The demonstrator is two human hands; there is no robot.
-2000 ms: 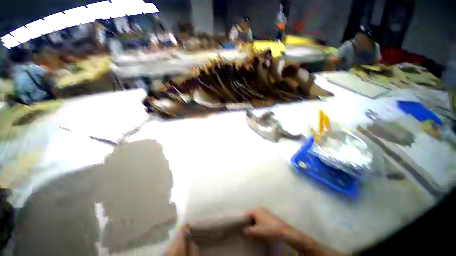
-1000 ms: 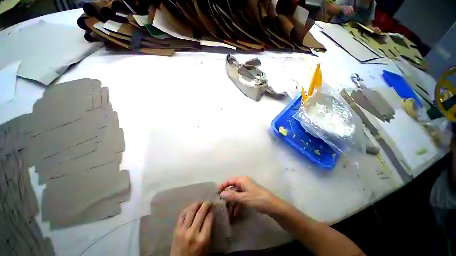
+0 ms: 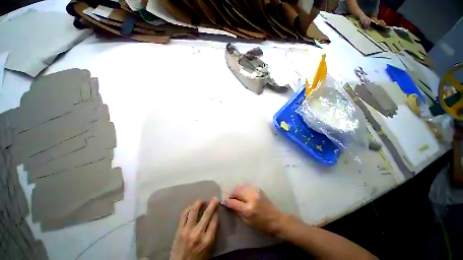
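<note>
A grey-taupe cut panel lies flat on the pale work sheet at the bottom centre, its rounded corners away from me. My left hand rests on the panel with its fingers extended and fingertips near the panel's right edge. My right hand has thumb and index finger together at that edge, touching or nearly touching my left fingertips. Whether a thin edge is pinched between them is too small to tell. My hands cover part of the panel's right side.
Waiting panels overlap at left. A blue tray with yellow sticks and a plastic-covered bowl sits right of centre. A crumpled grey strip lies beyond. Brown leather parts line the back. Another person's hand shows top right.
The view first dropped from the room to the table, and the panel came to lie flat under my hands. Since one second ago, my right fingers have closed in towards my left fingertips.
</note>
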